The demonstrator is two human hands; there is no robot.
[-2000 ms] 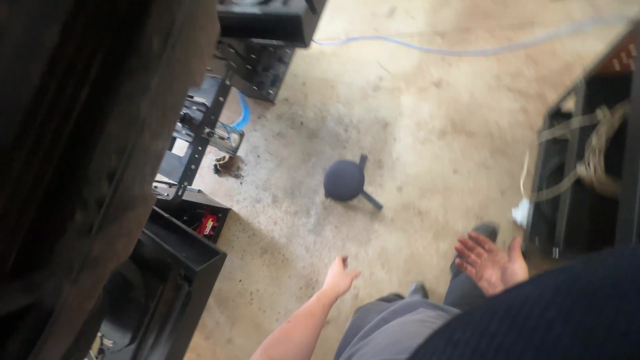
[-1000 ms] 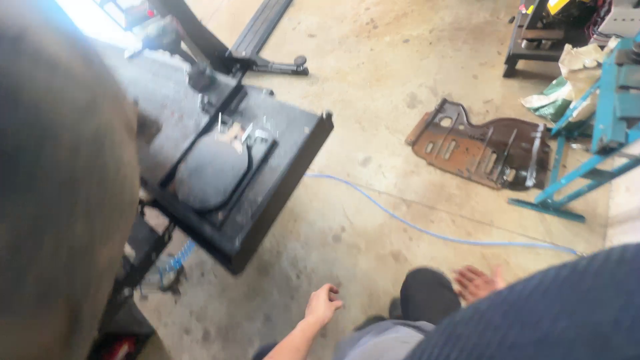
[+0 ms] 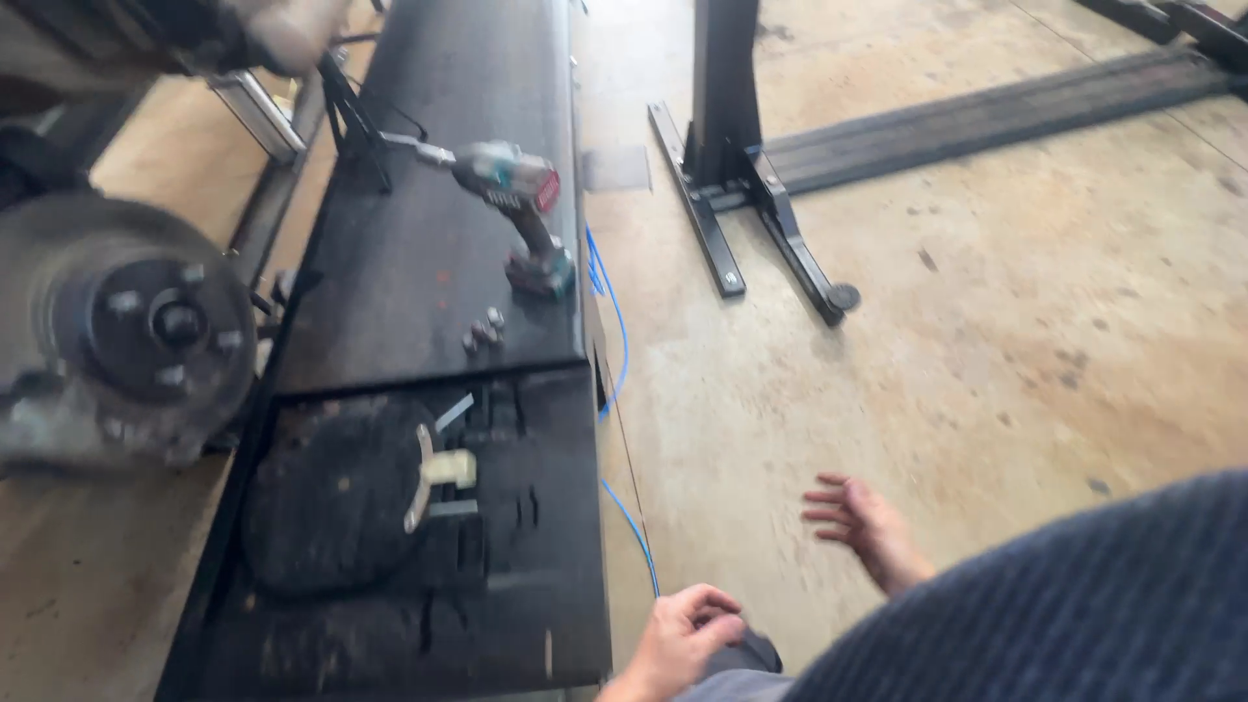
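My left hand (image 3: 687, 634) hangs low beside the near right edge of a black lift platform (image 3: 429, 224), fingers loosely curled, nothing visible in it. My right hand (image 3: 863, 526) is over the concrete floor with its fingers apart and empty. A cordless impact wrench (image 3: 512, 185) with a socket on its nose stands on the platform, and several lug nuts (image 3: 484, 331) lie near its battery. Closer to me, metal clips and a pale block (image 3: 450, 470) rest on the recessed plate (image 3: 331, 497). At left is a brake disc (image 3: 127, 322) on a wheel hub with bare studs.
A black lift post (image 3: 723, 88) with splayed feet (image 3: 799, 253) stands on the floor beyond the platform. A dark floor rail (image 3: 975, 117) runs off to the right. A blue air hose (image 3: 624, 361) lies along the platform's right side. Dark vehicle parts overhang the upper left.
The view has swung and moved strongly, bringing the platform, impact wrench and brake disc into sight. My right hand, partly hidden behind my clothing one second ago, now shows over the floor.
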